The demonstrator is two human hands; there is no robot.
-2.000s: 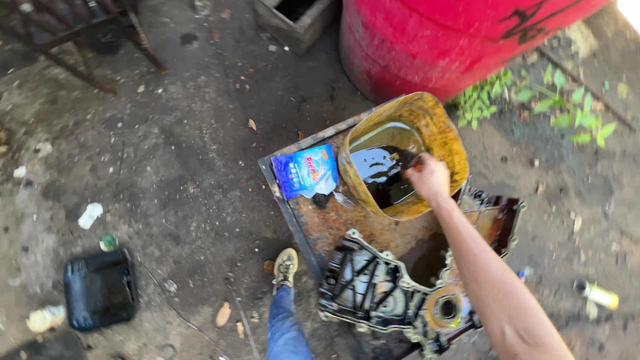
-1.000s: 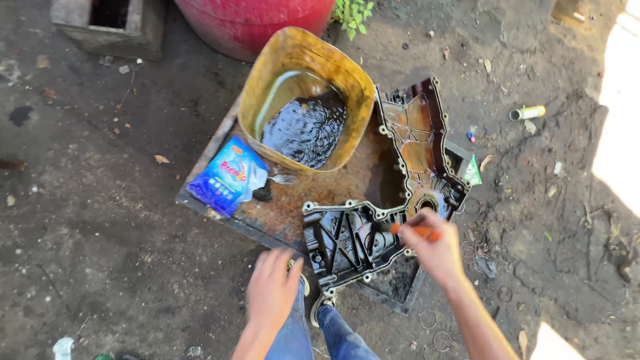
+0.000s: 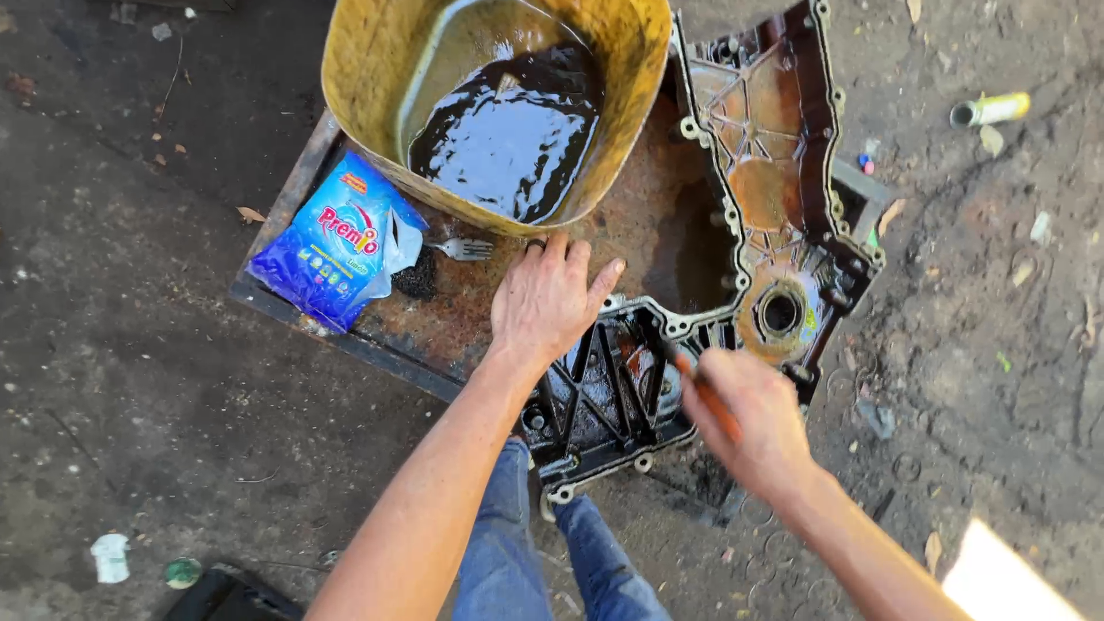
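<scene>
My right hand (image 3: 755, 423) grips a brush or similar tool by its orange handle (image 3: 709, 398); its dark working end is over the ribs of a metal engine cover (image 3: 780, 216), wet and brown-stained inside. Fingers apart and holding nothing, my left hand (image 3: 552, 297) rests by the upper edge of the cover's dark lower part. Just beyond its fingertips stands a yellow plastic container (image 3: 362, 103) with dark liquid (image 3: 509, 138). A blue detergent bag (image 3: 336, 246), torn at one side, lies left of the container, beside a dark scouring pad (image 3: 416, 278) and a metal fork (image 3: 466, 250).
Under these things is a rusty metal table (image 3: 414, 332) with a raised rim. My legs in jeans (image 3: 509, 543) are just below it. On the dirt ground lie a yellow-and-white tube (image 3: 992, 109) at right, and a black container (image 3: 228, 595) and white scrap (image 3: 110, 557) at lower left.
Two seconds ago my right hand was in the yellow container; one second ago it held the orange-handled tool over the cover. My left hand has moved up from near my legs onto the table area.
</scene>
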